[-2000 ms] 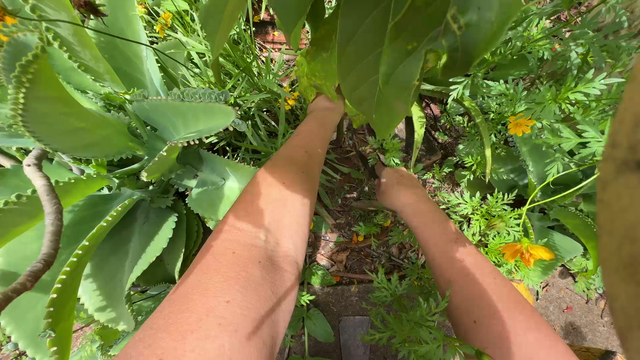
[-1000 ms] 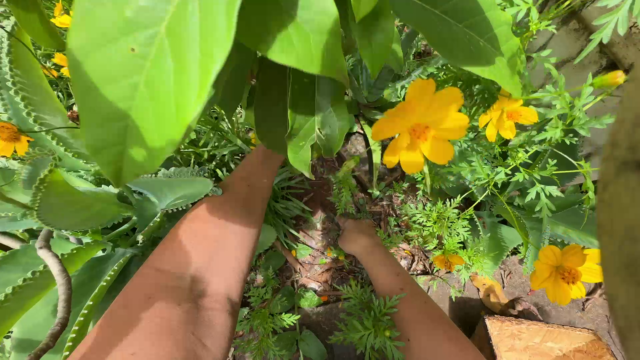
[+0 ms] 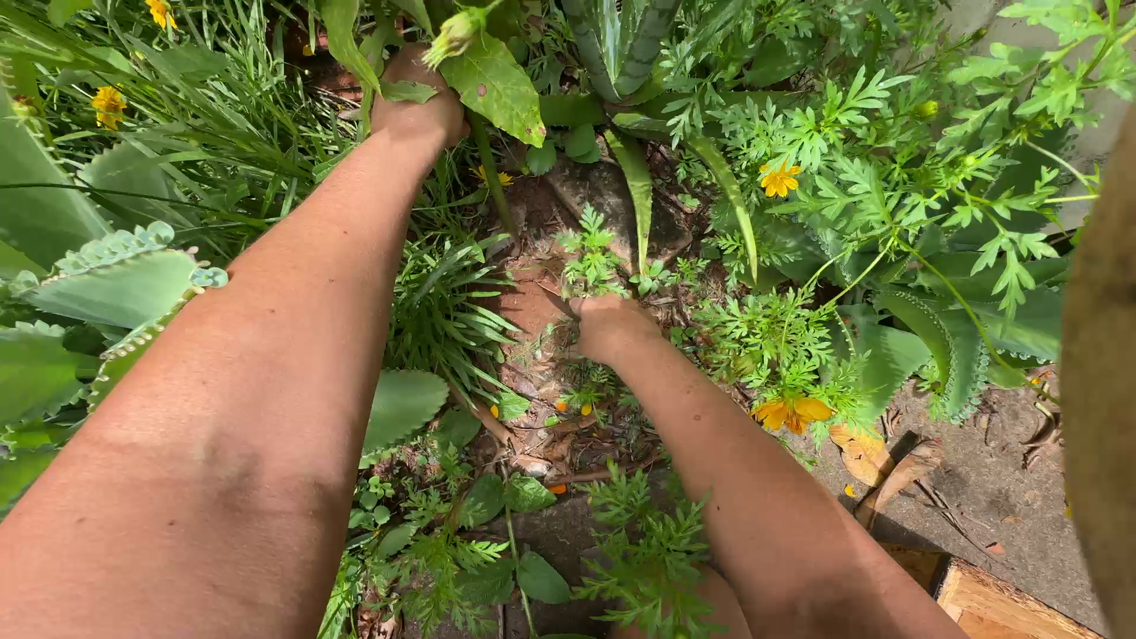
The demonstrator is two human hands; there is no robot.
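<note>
My left hand is at the upper left among broad green leaves, against a green plant stem; leaves cover its fingers, so its grip is hidden. Near the middle, my right hand is low over the reddish soil, its fingers curled. A small feathery-leaved seedling rises right beside its fingertips. Whether the fingers close on something cannot be made out. A spotted green leaf hangs just right of my left hand.
Succulents with toothed edges stand at the left. An agave-like plant and a stone lie ahead. Orange flowers and ferny foliage grow at the right. Cut wood rests on paving at the lower right.
The large leaves that covered much of the upper view are out of the way, and my left hand, hidden a second ago, now shows. The view has shifted.
</note>
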